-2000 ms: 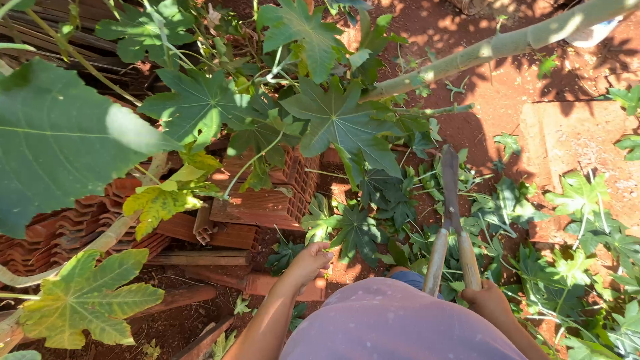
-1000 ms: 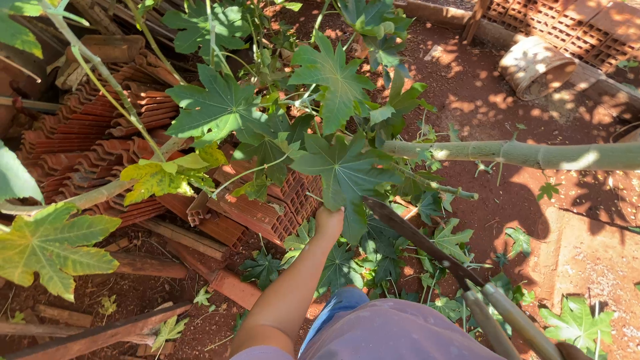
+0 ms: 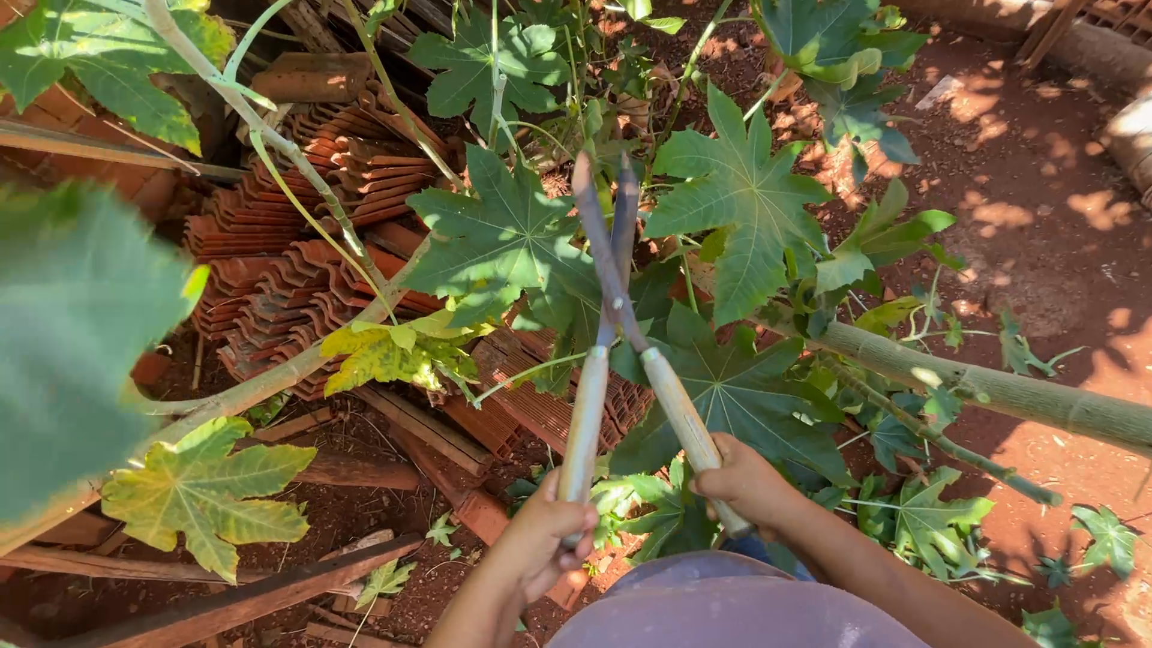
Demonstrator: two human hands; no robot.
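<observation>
Hedge shears point(image 3: 616, 301) with long metal blades and wooden handles point away from me, their blades crossed and slightly parted at the tips. My left hand point(image 3: 551, 526) grips the left handle near its end, and my right hand point(image 3: 742, 486) grips the right one. Broad lobed green leaves point(image 3: 508, 238) lie around and beneath the blades; whether any stem sits between the blades cannot be told. To the right, a thick green stem point(image 3: 990, 382) runs out past my right hand, with a thinner cut-ended branch point(image 3: 954, 441) below it.
Stacked clay roof tiles point(image 3: 279, 297) lie at the left, with hollow bricks point(image 3: 621, 396) under the leaves. Wooden boards point(image 3: 243, 598) lie at lower left. A blurred leaf point(image 3: 81, 351) hangs close at the left edge. Cut leaves point(image 3: 936, 517) lie on red soil at right.
My left hand has gone from among the leaves to the left handle. The shears, earlier in my right hand alone, have swung toward the middle, and their blades have parted.
</observation>
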